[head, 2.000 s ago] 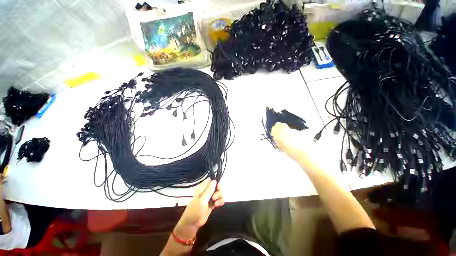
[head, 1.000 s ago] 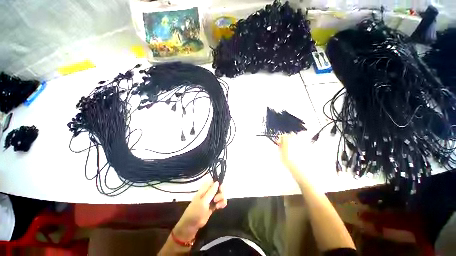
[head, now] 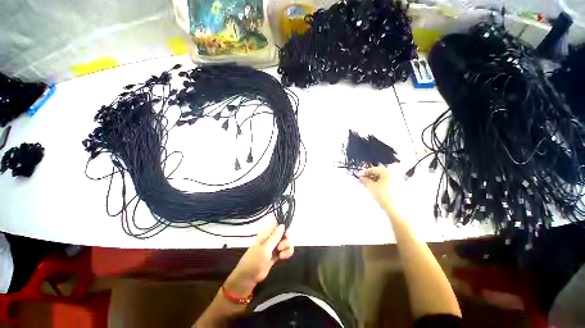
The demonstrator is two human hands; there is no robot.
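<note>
My left hand grips a small black cable coil at the table's front edge. The coil stands up above the fingers, beside the lower right of the large ring of loose black cables. My right hand is at the front edge of the spiky pile of black twist ties, right of centre. Its thumb and fingertips are together at the loose ties. Whether a tie is pinched between them is too small to tell.
A heap of tied black bundles lies at the back, right of a printed bag. A blue and white packet is beside it. A big mass of cables with pale tips fills the right. Red stools are at lower left.
The view has shifted slightly. My right hand has drawn back from over the tie pile to its front edge, with its fingertips now visible. My left hand still holds the coil.
</note>
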